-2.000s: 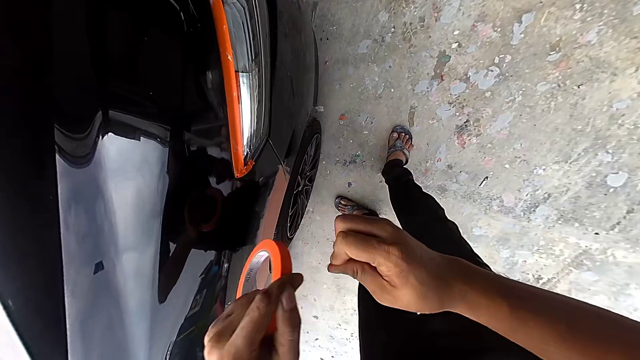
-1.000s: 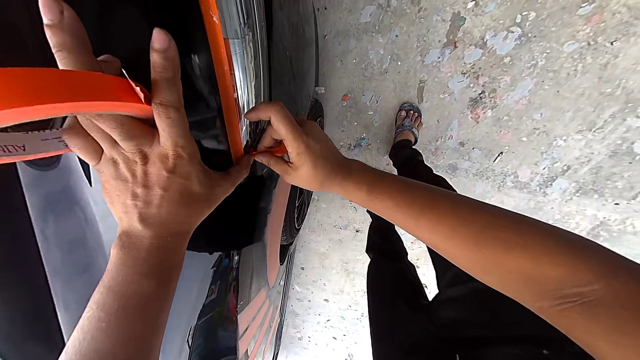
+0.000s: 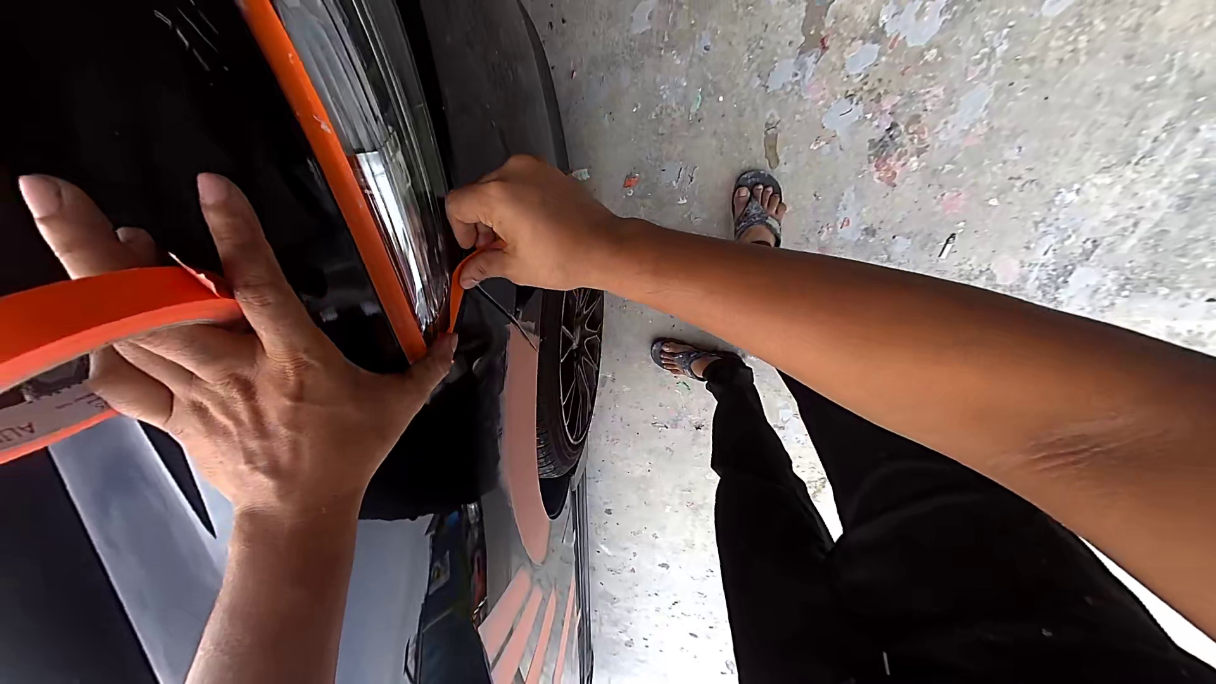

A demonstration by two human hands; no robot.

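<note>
A roll of orange masking tape [image 3: 104, 313] hangs on the fingers of my left hand [image 3: 275, 389], which lies spread on the black car hood. The left thumb presses at the lower corner of the headlight [image 3: 394, 190]. A strip of orange tape [image 3: 332, 171] runs along the headlight's edge to that corner. My right hand [image 3: 532, 228] pinches a short orange tape end [image 3: 458, 290] between thumb and fingers, just beside the corner. The tape's far end at the corner is partly hidden by the left thumb.
Below the right hand are the car's front wheel [image 3: 575, 370] and a fender with pinkish patches [image 3: 521, 427]. The black bumper [image 3: 484, 85] extends upward. My sandaled feet [image 3: 757, 209] stand on the paint-spotted concrete floor [image 3: 950, 161].
Two seconds ago my left hand held the roll low, away from the headlight; now it rests on the hood. The right hand has come to the headlight corner and since lifted slightly with the tape end.
</note>
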